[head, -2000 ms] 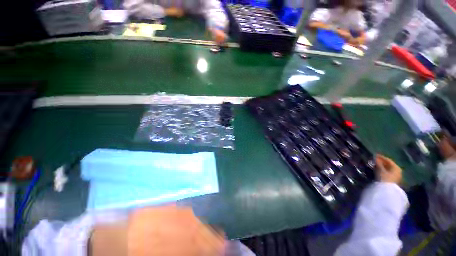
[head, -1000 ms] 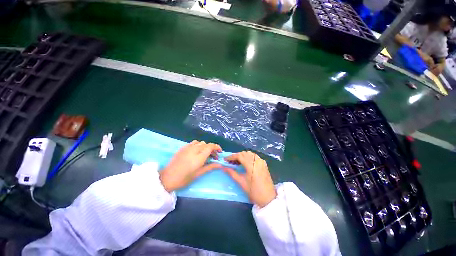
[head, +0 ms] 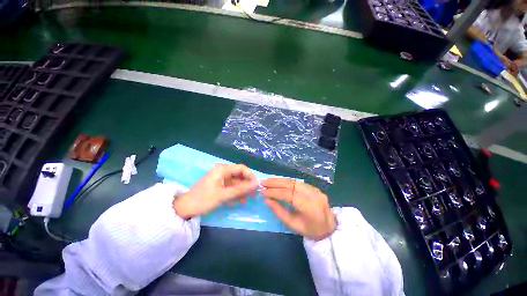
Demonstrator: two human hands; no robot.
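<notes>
My left hand (head: pixel 222 188) and my right hand (head: pixel 300 203) are bare and meet fingertip to fingertip above the light-blue sheet (head: pixel 245 215). A tiny pale piece (head: pixel 260 187) shows between the fingertips, too small and blurred to name; I cannot tell which hand grips it. Beyond the sheet lies crinkled clear plastic (head: pixel 271 136) with several small black pieces (head: pixel 329 132) at its right edge. No black unit is visible in the hands.
At right is a shiny black tray (head: pixel 436 191) with glinting pockets. At left are a black parts tray (head: pixel 43 101), white box (head: pixel 51 189), blue stick (head: pixel 86 180), brown piece (head: pixel 88 148) and cable. Beyond are a tray stack (head: pixel 399 34) and a person (head: pixel 503 34).
Two seconds ago my right hand was at the right tray; then both hands came together over the blue sheet. Since then my fingers have straightened and lifted slightly, and the view has shifted a little.
</notes>
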